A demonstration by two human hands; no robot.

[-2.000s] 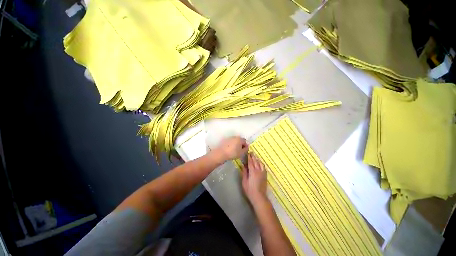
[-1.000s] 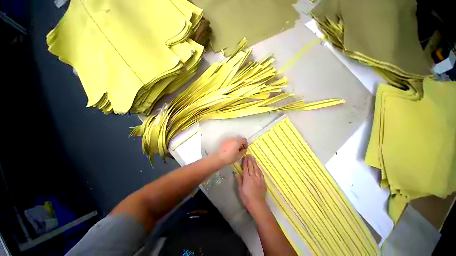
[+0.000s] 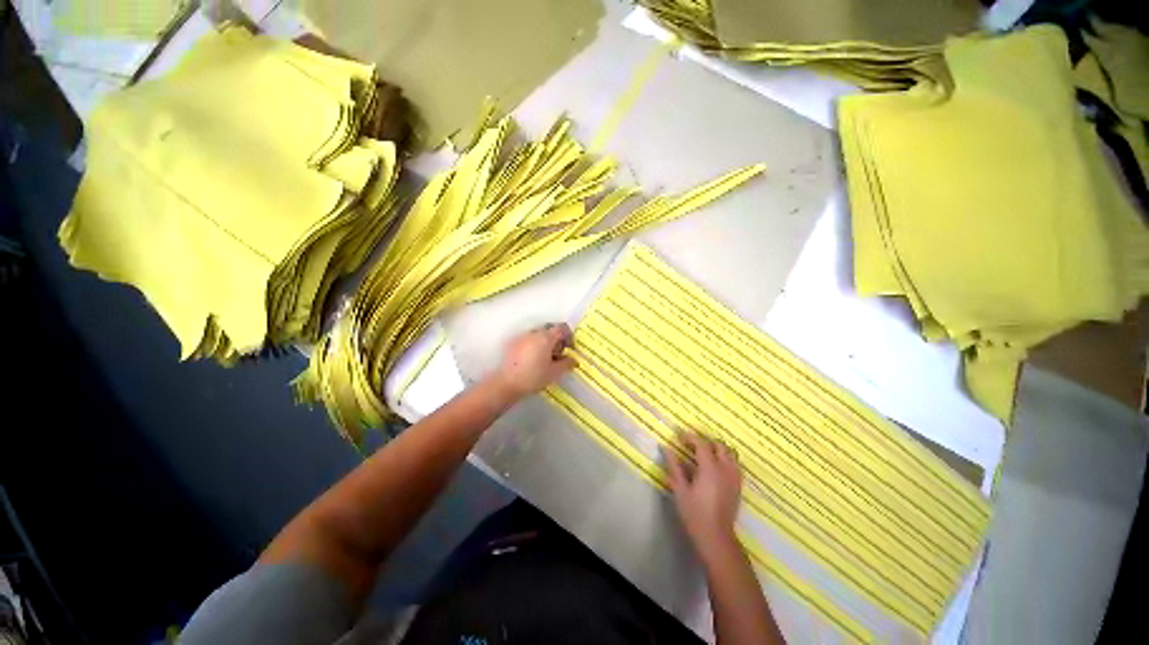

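A row of laid yellow strips (image 3: 781, 416) lies flat on a pale grey board (image 3: 542, 466). My left hand (image 3: 539, 359) pinches the upper left end of a yellow strip (image 3: 630, 405) at the row's near edge. My right hand (image 3: 706, 485) rests on the same strip further down, fingers bent over it; whether it grips the strip is hard to tell. Another loose strip (image 3: 602, 435) lies nearer my body, apart from the row, and passes under my right hand. The strip bundle (image 3: 441, 239) lies in a tangled heap beyond my left hand.
A stack of yellow panels (image 3: 214, 189) is at the left. More yellow panels (image 3: 983, 189) lie at the right beside a white sheet (image 3: 819, 315). Olive-tan panels (image 3: 466, 51) are at the top. A dark floor (image 3: 139, 416) shows at the left.
My view has shifted, showing more of the row's lower end. My right hand has slid down along the strip, away from my left hand, which stays at the strip's upper end.
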